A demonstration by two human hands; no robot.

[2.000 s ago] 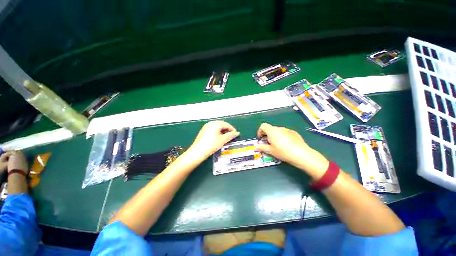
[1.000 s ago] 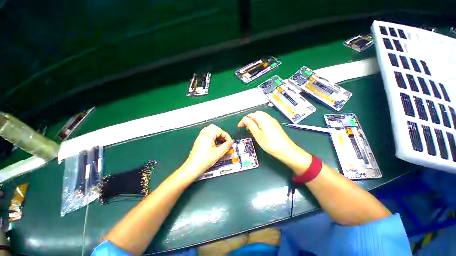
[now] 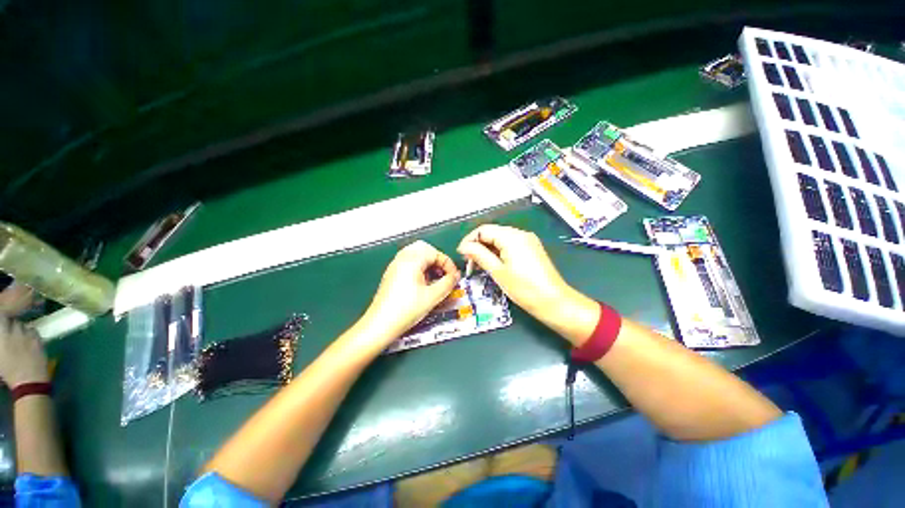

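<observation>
An open phone unit [image 3: 452, 327] lies flat on the bench, tilted slightly, its left part hidden under my left hand. My left hand [image 3: 415, 283] is over its upper left, thumb and forefinger pinched. My right hand [image 3: 508, 260] is at its upper edge, fingertips pinched close to the left fingertips. A small dark piece seems to be between the fingertips, too small to tell. A red band is on my right wrist. The pile of flex cables [image 3: 243, 361] lies left of my hands, gold ends to the right. Tweezers [image 3: 615, 244] lie to the right, touching a phone unit.
A clear plastic bag [image 3: 161, 347] lies at left. Phone units lie at right [image 3: 703, 283] and across the white strip [image 3: 367, 226]. Several units sit on the green conveyor [image 3: 298, 203]. A white slotted tray [image 3: 784, 189] stands far right. Another person's arm [image 3: 35, 417] shows at far left.
The view has turned, shifting the bench leftward. Since two seconds ago my hands have come together over the unit's upper edge. The right hand has left the unit's right end.
</observation>
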